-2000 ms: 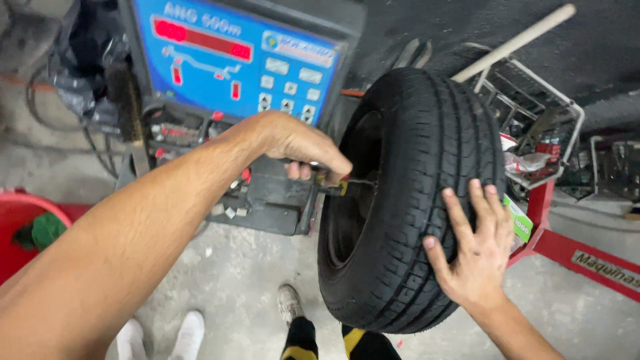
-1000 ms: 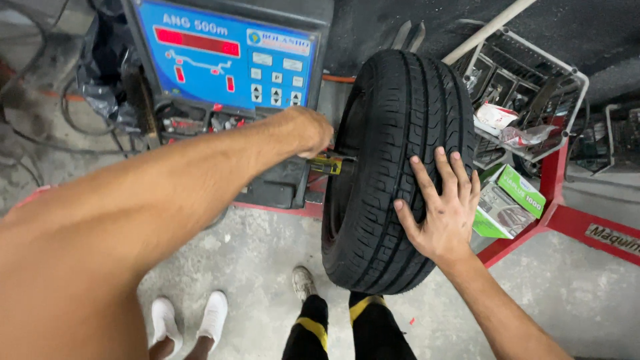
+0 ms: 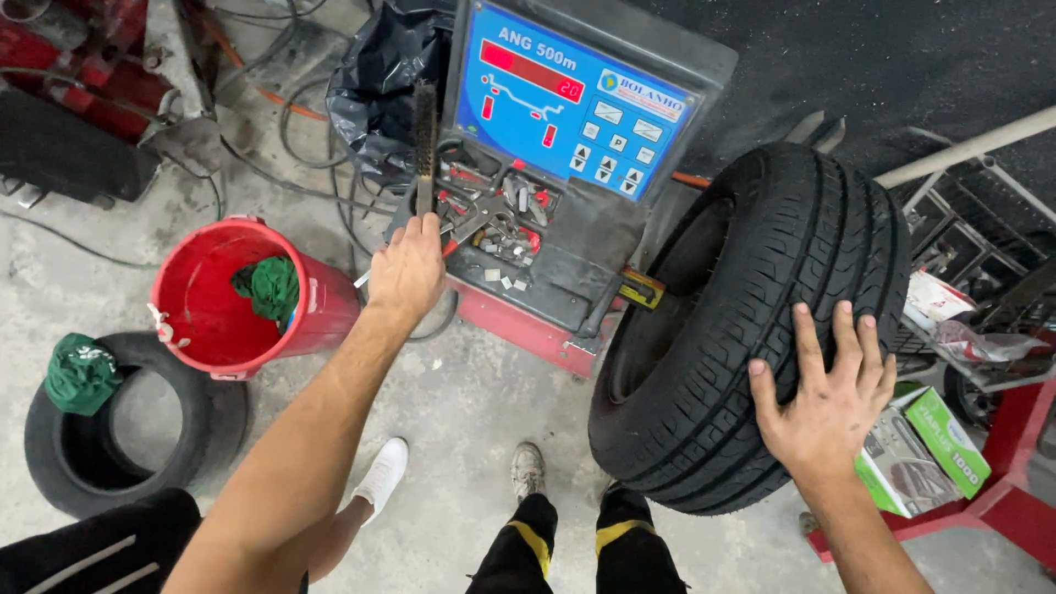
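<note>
A black tire on a wheel (image 3: pixel 767 346) is mounted upright at the right side of a wheel balancer (image 3: pixel 577 91). My right hand (image 3: pixel 825 396) rests on its tread with fingers spread. My left hand (image 3: pixel 408 264) is at the left edge of the weight tray (image 3: pixel 553 297), its fingers at the lower end of a wire brush (image 3: pixel 426 140). Pliers with red handles (image 3: pixel 478 221) lie beside it, and a thin metal end shows at its left; what it grips is hidden. Small wheel weights (image 3: pixel 520 198) fill the tray's compartments. A yellow and black object (image 3: pixel 641 289) is near the rim.
At the left are a red bucket (image 3: pixel 330 305) with a green bag (image 3: pixel 272 289) inside and a loose tire (image 3: pixel 49 445) on the floor. A wire rack (image 3: pixel 1015 190), a green and white box (image 3: pixel 916 454) and a red frame (image 3: pixel 998 503) stand at the right. Another person's shoe (image 3: pixel 385 474) is below.
My left hand has moved left from beside the rim to the tray's left edge. My right hand stays on the tread. The view has shifted to show more at the left.
</note>
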